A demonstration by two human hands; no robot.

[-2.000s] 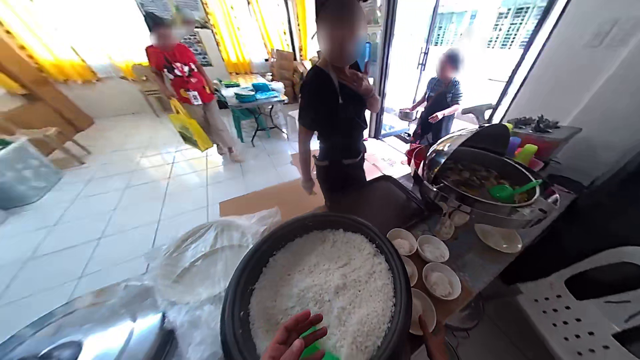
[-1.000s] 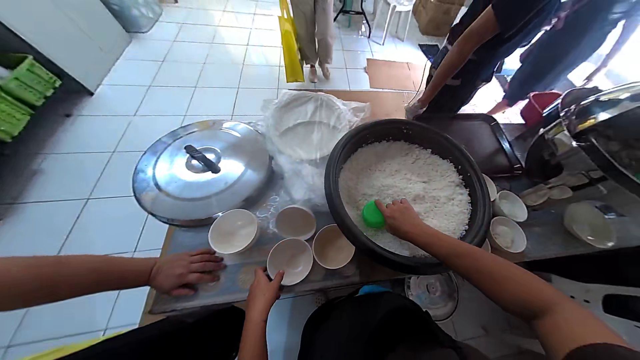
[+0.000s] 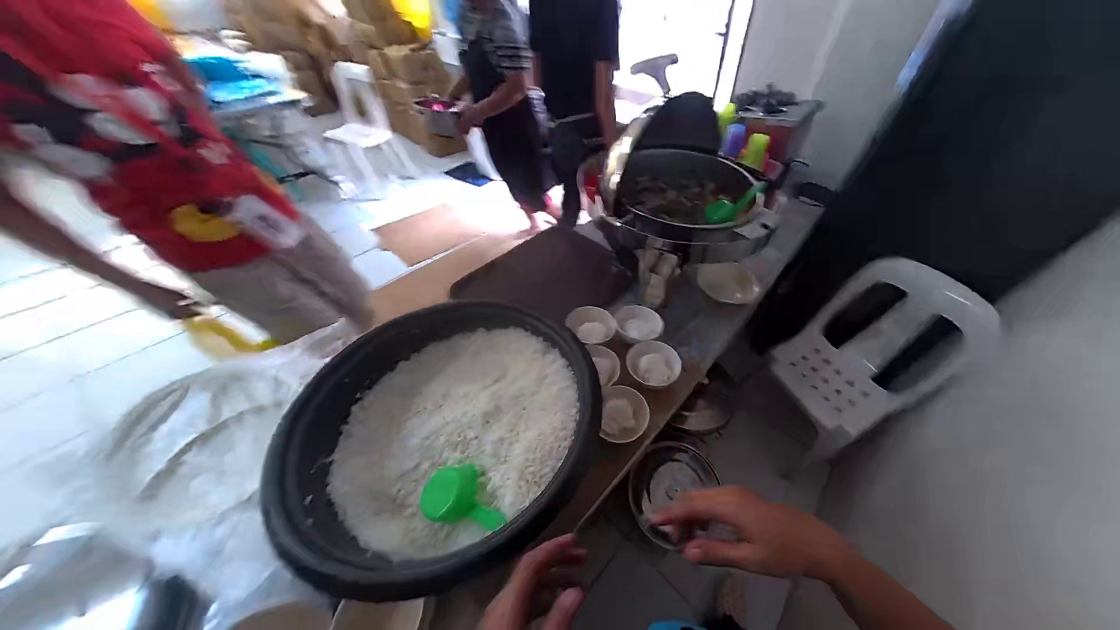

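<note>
A green plastic scoop rests on the white rice in a large black round pot. Near the pot's lower right rim my left hand holds nothing, its fingers apart and partly curled. My right hand hovers past the table edge, empty, above a round metal lid lower down. Several small white bowls with rice, one of them a bowl, stand right of the pot. At the bottom edge, more bowls are partly cut off.
A dark tray lies beyond the pot. Behind the bowls stands a food warmer with a green ladle. A white plastic chair is at the right, a plastic-wrapped stack at the left. Several people stand across the table.
My right hand has let go of the green scoop and moved off the pot. The left hand is no longer beside the bowls left of the pot. The person in red is nearer. The view has swung right.
</note>
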